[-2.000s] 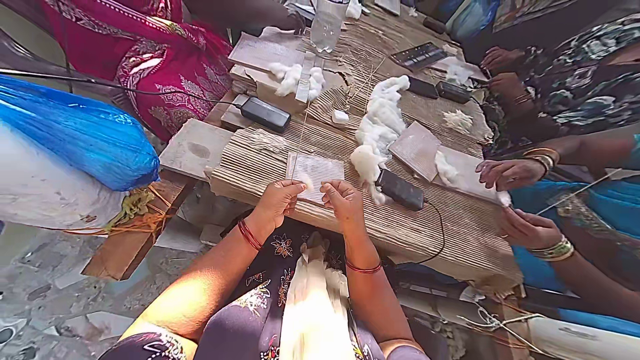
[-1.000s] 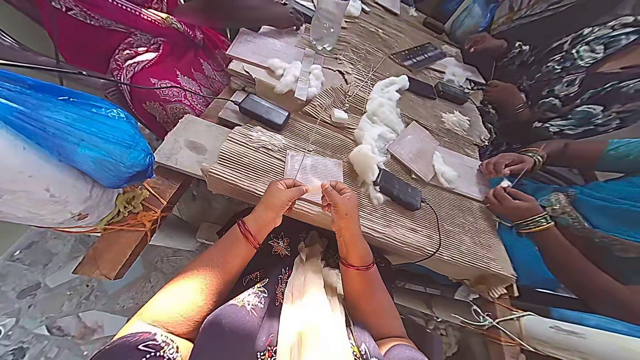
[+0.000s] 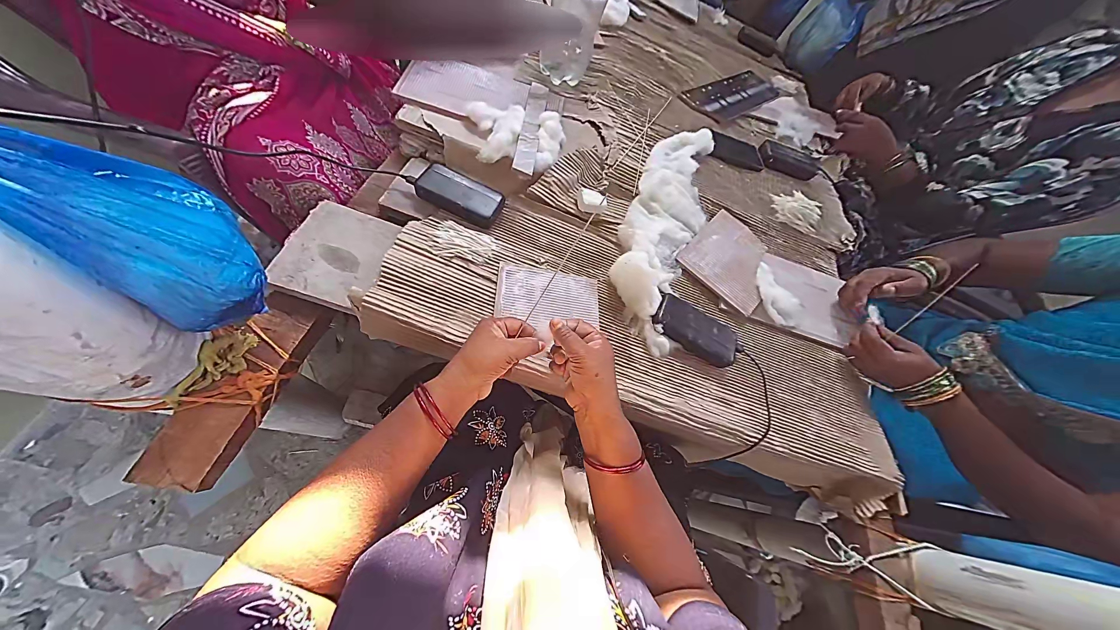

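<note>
My left hand (image 3: 494,354) pinches the lower end of a thin stick (image 3: 557,273), which slants up and away over a ribbed pale tile (image 3: 569,296). Beside it, fingertips nearly touching, my right hand (image 3: 579,359) has thumb and fingers pinched together; a bit of white fiber seems to show between the hands, too small to tell fully. The tile lies on corrugated cardboard (image 3: 437,302) just beyond my fingers. Right of it stretches a long heap of cotton wool (image 3: 661,210). A small white block (image 3: 591,201) sits past the stick's far end.
A black power adapter (image 3: 459,194) lies at left, a dark phone-like device (image 3: 697,330) with a cable at right. Further off stand a plastic bottle (image 3: 569,44) and a black tray (image 3: 730,94). Blue and white bags (image 3: 122,227) fill the left. Co-workers' hands (image 3: 892,324) work at right.
A thin stick now shows clearly, slanting up from my left fingers. My hands stay close together over the tile's near edge. A blurred arm has come across the top beside the bottle.
</note>
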